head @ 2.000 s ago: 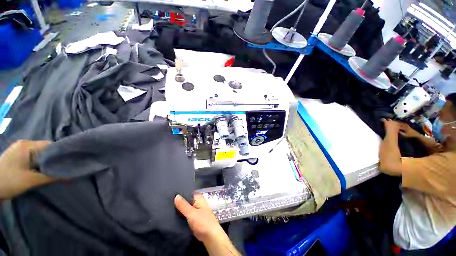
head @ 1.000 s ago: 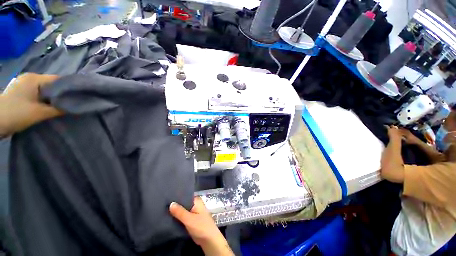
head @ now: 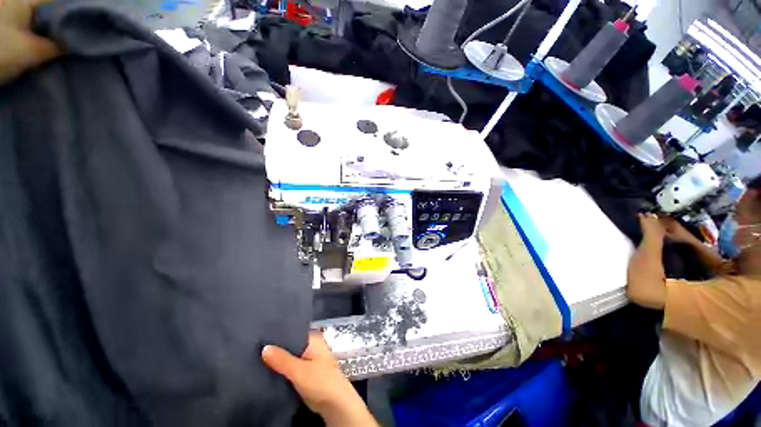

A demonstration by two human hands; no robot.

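Observation:
A large dark grey garment panel [head: 158, 250] hangs across the left of the view. My left hand [head: 23, 42], cut off by the frame's upper left edge, holds its top corner raised. My right hand [head: 313, 377] holds the panel's right edge low down, thumb showing, fingers partly hidden by the cloth. The white overlock machine [head: 380, 167] stands right of the panel. The cloth's edge runs beside the presser foot area [head: 321, 242]; whether it touches the foot cannot be told.
The machine's white bed [head: 451, 313] has a ruled front edge. A grey pile [head: 238, 62] lies behind left. Thread cones [head: 597, 52] stand behind right. A beige cloth [head: 521, 292] lies beside the bed, above a blue bin [head: 492, 396]. A masked person [head: 709, 317] works at right.
My left hand has risen to the upper left corner, lifting the panel, which now hangs higher and covers more of the left. My right hand has shifted slightly left and down in view.

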